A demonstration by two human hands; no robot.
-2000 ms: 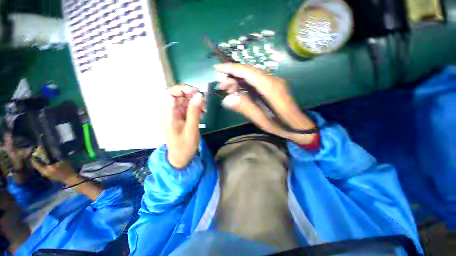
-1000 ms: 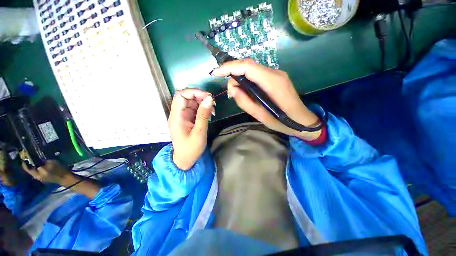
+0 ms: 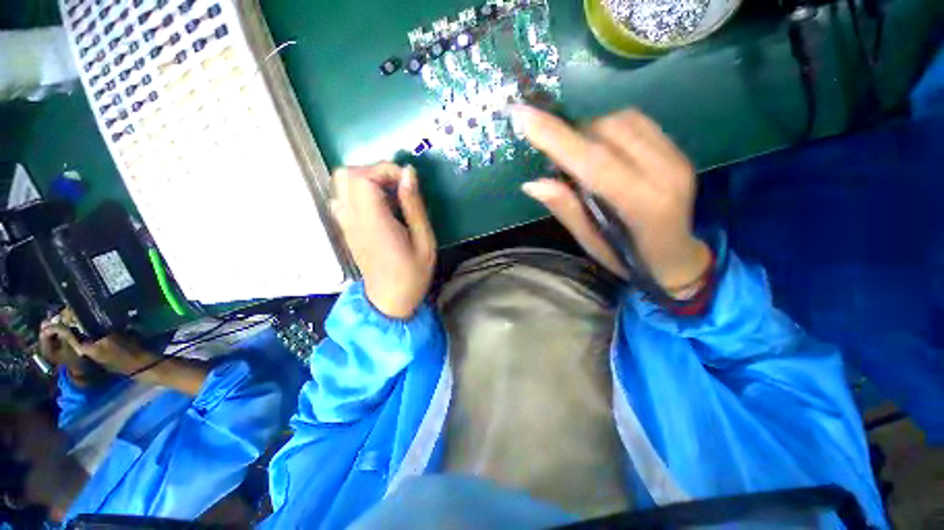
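Note:
The green and silver PCB panel (image 3: 471, 98) lies flat on the green mat, with several dark round parts along its far left edge. My right hand (image 3: 631, 186) holds the dark, blurred soldering iron (image 3: 611, 230); its tip end is near the panel's right side and cannot be made out. My left hand (image 3: 385, 233) is left of and nearer than the panel, fingers curled with thumb and index close together; whether it holds anything is hidden. A small dark component (image 3: 421, 147) shows just beyond its fingertips. The white component tray (image 3: 223, 176) is left, with dark parts in rows at its far end.
A yellow-green tub (image 3: 621, 41) of silvery bits stands behind right. Dark cables (image 3: 805, 62) hang at the far right. A thin strand (image 3: 277, 47) crosses the tray's right edge. At left are a neighbour's hands (image 3: 104, 352), a black device (image 3: 109, 271) and a bright green handle (image 3: 164, 280).
My right hand has moved right with the iron, away from my left hand, and opened its fingers somewhat. The thin reddish strand between the hands no longer shows. A small dark component now shows near my left fingertips.

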